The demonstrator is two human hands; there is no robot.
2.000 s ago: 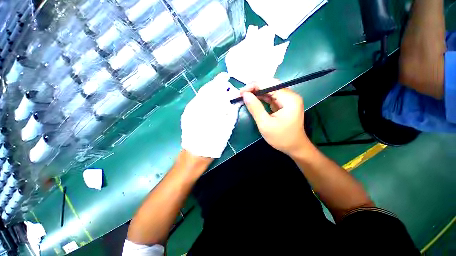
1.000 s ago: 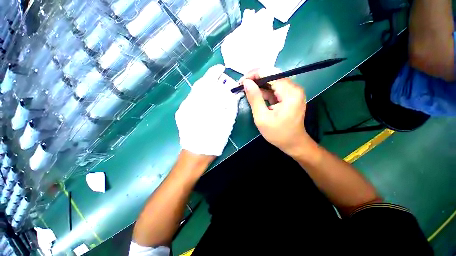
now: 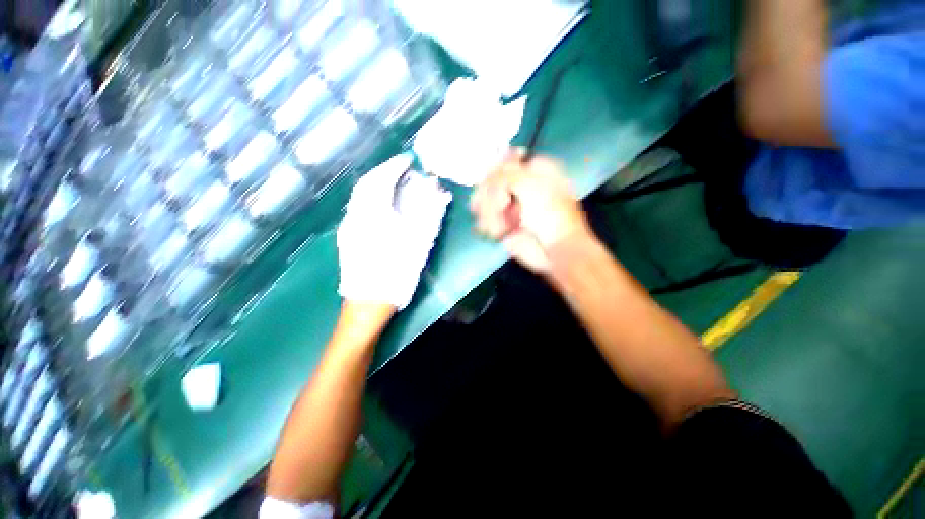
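My left hand (image 3: 390,238), in a white glove, is over the bench edge with its fingers bent. A dark gap shows near its fingertips. White on white hides whether a small part is in it. My bare right hand (image 3: 532,213) is blurred, just right of the glove and apart from it, with fingers curled. A dark, blurred stick (image 3: 545,114) rises from its top. A white wipe (image 3: 469,132) lies just beyond both hands.
A clear tray (image 3: 259,137) with rows of white units fills the upper left. A white sheet (image 3: 497,41) lies at the top. A small white piece (image 3: 202,386) is on the green bench (image 3: 264,345). A neighbour's arm in a blue sleeve (image 3: 882,112) is at right, by a black stool (image 3: 735,218).
My right hand has drawn away from the glove and curled up. The stick has swung from pointing right to pointing up and no longer touches the glove. The view has shifted and blurred.
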